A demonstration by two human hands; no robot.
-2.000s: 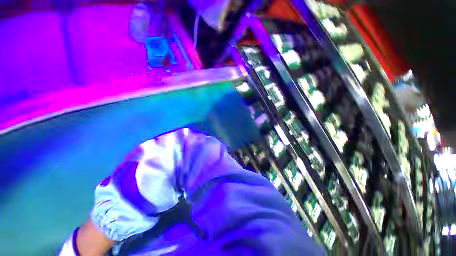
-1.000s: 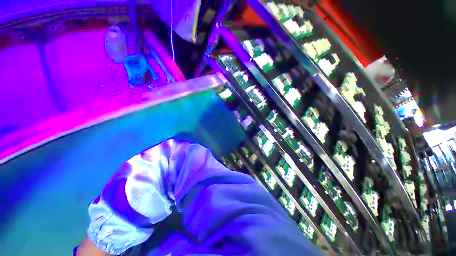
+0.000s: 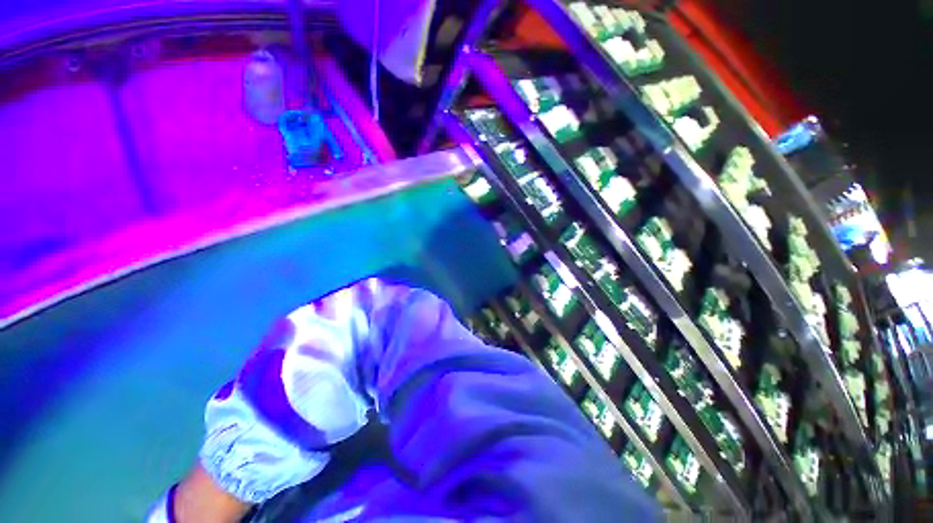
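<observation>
My right arm, in a blue-violet sleeve (image 3: 460, 409), bends at the middle of the view. A white elastic-edged cuff (image 3: 266, 449) covers the forearm. Below it, the bare wrist (image 3: 205, 498) and a white edge, perhaps a glove, reach the bottom edge. My right hand is cut off below the picture, so what it holds is hidden. My left hand is out of view. Green and white circuit boards (image 3: 604, 358) fill the rack on the right.
A teal-green panel or mat (image 3: 153, 378) lies behind the arm, below the pale edge of the magenta-lit bench (image 3: 72, 184). A pale bottle (image 3: 263, 88) and bright blue lump (image 3: 303, 137) stand at its right end. Slanting metal rack bars (image 3: 706, 194) run close to the elbow.
The view shifted left and down across the scene, then partly back. The arm keeps its bent pose, and the wrist stays at the bottom edge. No object has visibly been moved.
</observation>
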